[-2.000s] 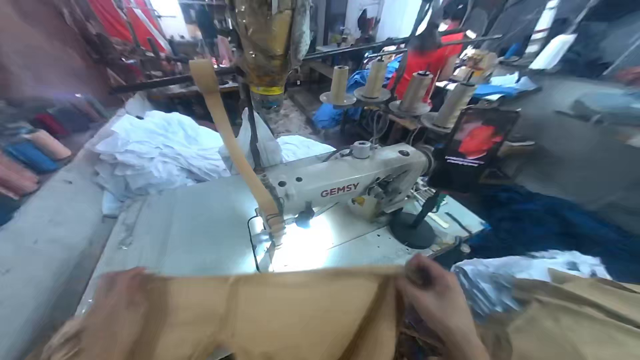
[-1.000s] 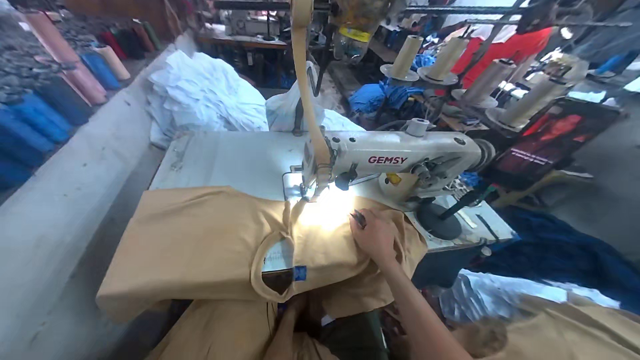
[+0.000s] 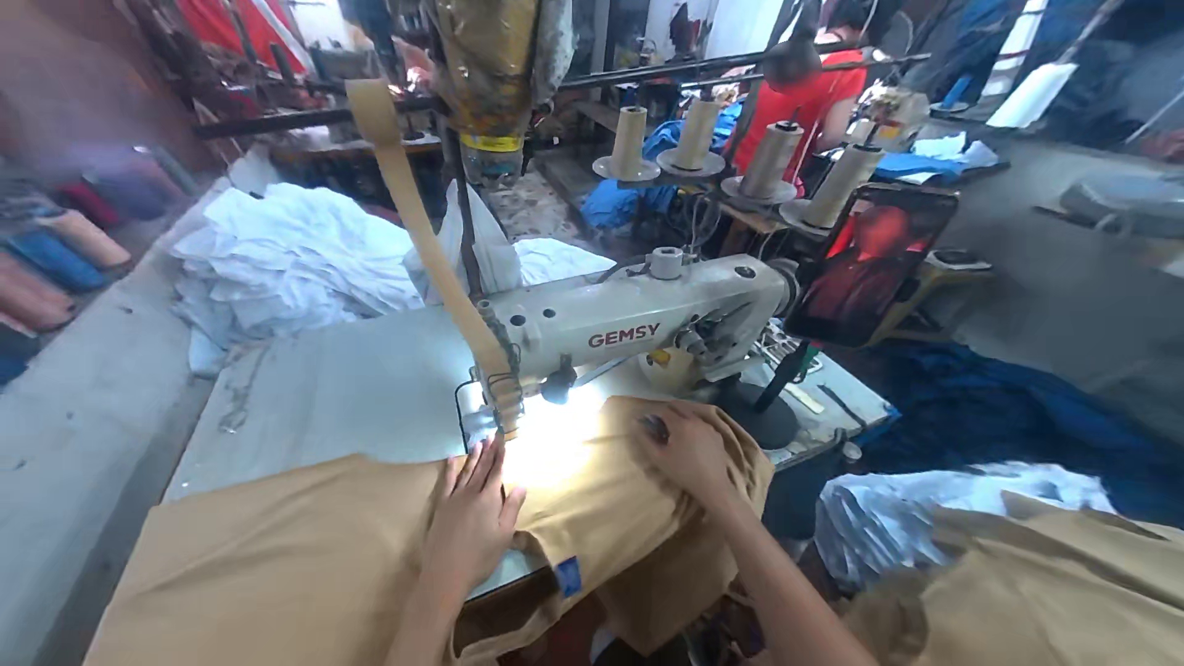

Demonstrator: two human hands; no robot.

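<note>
A tan fabric garment point(image 3: 592, 499) with a small blue label point(image 3: 568, 575) lies over the front of a Gemsy sewing machine point(image 3: 638, 324). My left hand point(image 3: 476, 518) rests flat on the cloth just before the needle area, fingers pointing to the presser foot. On the right part of the cloth lies my right hand point(image 3: 684, 449), fingers bent, with a small dark object at them that I cannot identify. A tan fabric strip point(image 3: 430, 250) runs down from above into the machine's front end. The lamp's glare hides the needle.
White cloth point(image 3: 287, 259) is heaped behind the table at left. Several thread cones point(image 3: 696, 134) stand behind the machine. A phone point(image 3: 874, 264) is on a stand at right, by white point(image 3: 925, 509) and tan fabric point(image 3: 1064, 592). A person in red point(image 3: 795, 111) is farther back.
My left hand, low beneath the cloth one second ago, is now on top of it near the needle area. Two seconds ago both hands held the cloth up in front of the machine.
</note>
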